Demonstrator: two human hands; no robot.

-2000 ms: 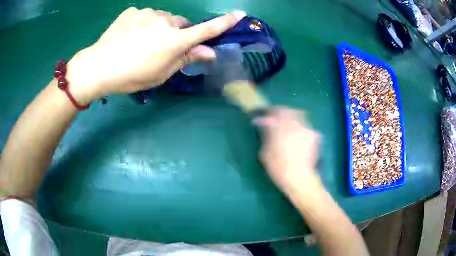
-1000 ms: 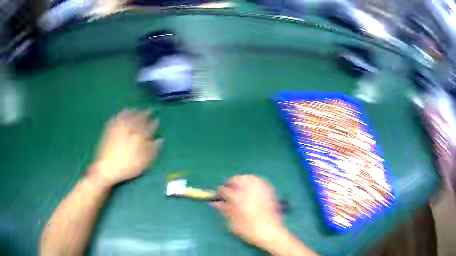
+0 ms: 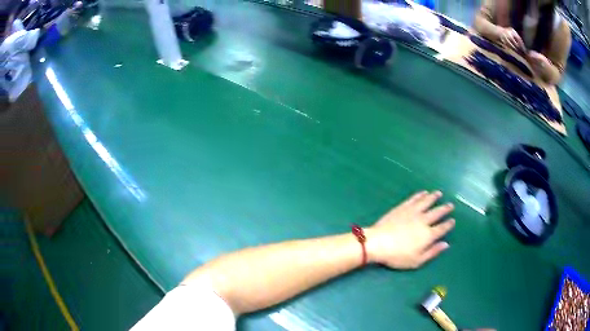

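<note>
My left hand [image 3: 414, 234] is over the green bench with fingers spread and nothing in it, a red bracelet at the wrist. The mallet [image 3: 438, 304] shows at the bottom edge, its silver and yellow head up and its handle cut off by the frame. Only a sliver of skin, likely my right hand [image 3: 482, 329], shows by the handle; its grip is hidden. A dark fan unit [image 3: 530, 200] with pale blades lies to the right. The blue parts tray [image 3: 556, 304], with copper-coloured pieces, is cut off at the lower right.
Another fan unit [image 3: 339, 33] lies at the far side and a dark unit [image 3: 193, 24] near a white post [image 3: 163, 32]. A person [image 3: 527, 39] works across the line beside dark parts. A brown carton [image 3: 35, 161] and yellow floor line [image 3: 48, 278] are at left.
The view has swung left. My left hand has left the fan unit and is now spread out empty. The mallet is away from the unit, and my right hand is almost out of frame.
</note>
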